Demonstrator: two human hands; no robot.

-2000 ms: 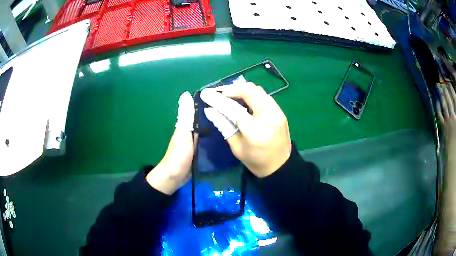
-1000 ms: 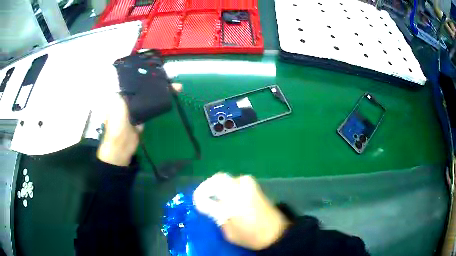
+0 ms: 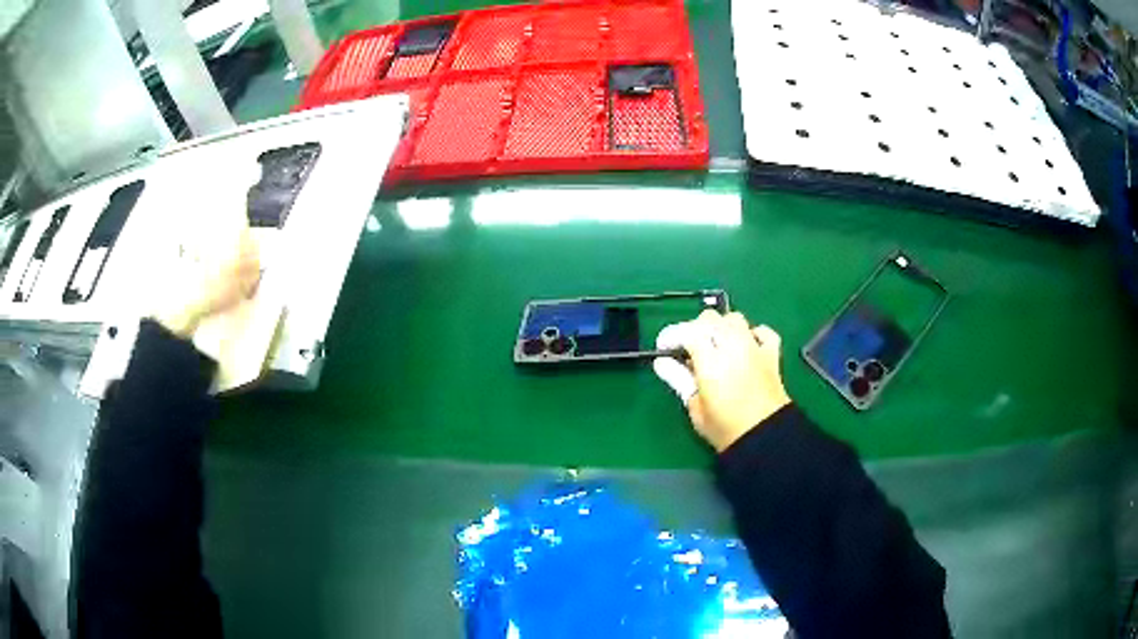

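My right hand point(image 3: 736, 375), with white finger cots, grips the open end of a phone housing point(image 3: 577, 331) on the green belt; its camera rings are at the left end. The housing's near long edge is slightly raised or tilted. My left hand point(image 3: 225, 281) is blurred over the white fixture plate point(image 3: 327, 256), just below a dark phone housing point(image 3: 285, 185) in its right-hand slot. Whether its fingers touch anything cannot be told. A second loose housing point(image 3: 861, 340) lies on the belt to the right, camera rings toward me.
Crinkled blue film pile point(image 3: 568, 562) lies at the near edge. A red tray point(image 3: 481, 106) with a few dark parts stands at the back, with a white-topped tray stack point(image 3: 911, 112) at back right. Metal framing point(image 3: 81, 100) stands at far left.
The dark housing my left hand held is no longer in it; one now lies in the fixture slot. My right hand has moved from the blue film to the middle housing. The view has shifted left.
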